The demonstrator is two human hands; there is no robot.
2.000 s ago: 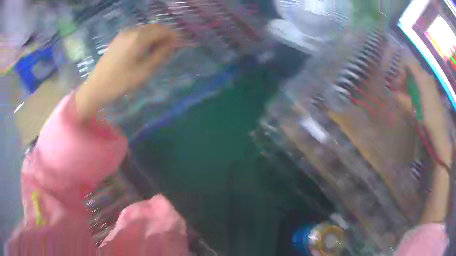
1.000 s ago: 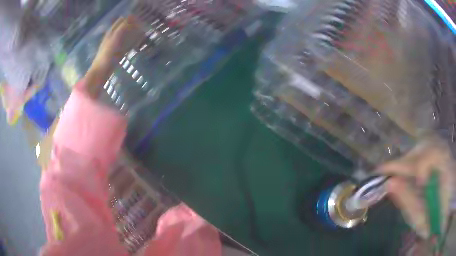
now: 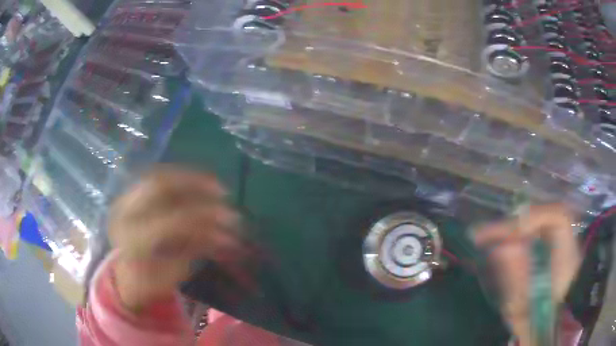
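The round silver fixture (image 3: 373, 262) stands on the green mat. A small silver disc (image 3: 407, 249) appears to lie on its top, with a thin red lead running right toward my right hand. My right hand (image 3: 523, 253), blurred, is just right of the fixture and holds a green pen-like tool (image 3: 542, 290); its tip cannot be made out. My left hand (image 3: 172, 226) is strongly blurred, over the mat left of the fixture and apart from it. Whether it holds anything cannot be told.
A stack of clear trays (image 3: 405, 101) stands behind the fixture, with silver discs and red leads in its top tray. A clear ribbed tray with a blue edge (image 3: 169, 115) lies at the left. The green mat (image 3: 304, 236) lies between my hands.
My left hand has come from the left tray toward me, over the mat. My right hand is beside the fixture, whose top is now uncovered. The view has shifted, bringing the tray stack nearer the middle.
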